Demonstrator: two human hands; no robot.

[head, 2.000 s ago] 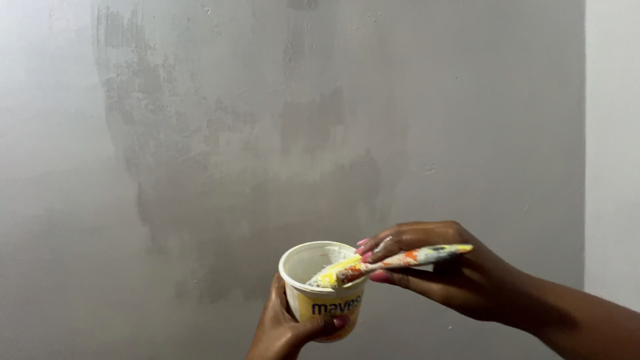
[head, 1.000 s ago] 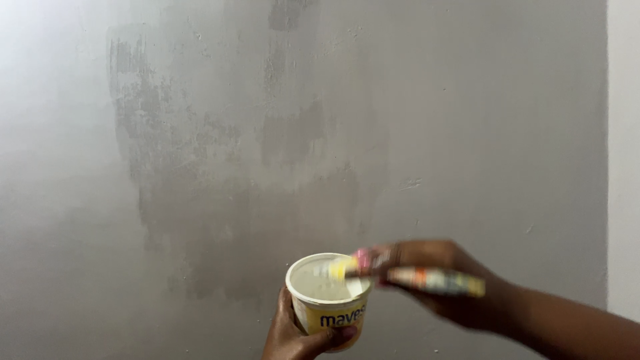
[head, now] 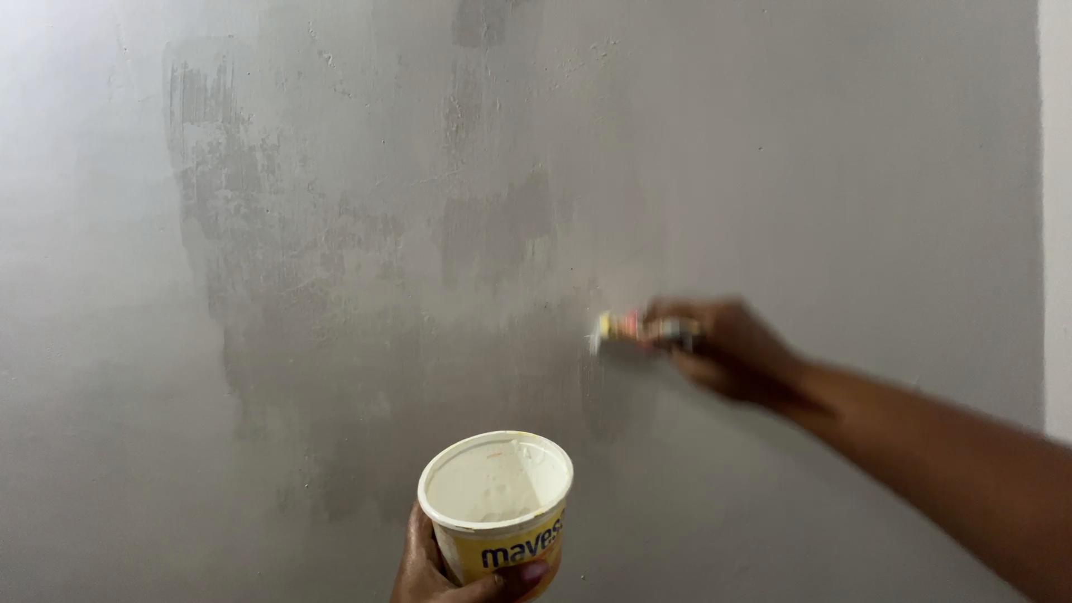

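At the bottom centre my left hand (head: pixel 444 574) holds a white and yellow plastic tub (head: pixel 496 523) from below and the side. The tub is open at the top and slightly tilted, with pale smears on its inner wall; how much it holds is hard to tell. To the right and higher up, my right hand (head: pixel 724 347) grips a paintbrush (head: pixel 624 328) by its paint-stained handle, blurred by motion. The brush's pale bristles point left and are at the grey wall (head: pixel 837 209), near the lower edge of a darker patch.
The grey wall fills most of the view, with uneven darker patches (head: pixel 494 226), streaks and small bumps left of and above the brush. A lighter vertical strip of wall (head: pixel 1057 218) borders it at the far right.
My right hand has lifted the brush out of the tub and moved it up to the wall. My left hand still holds the tub.
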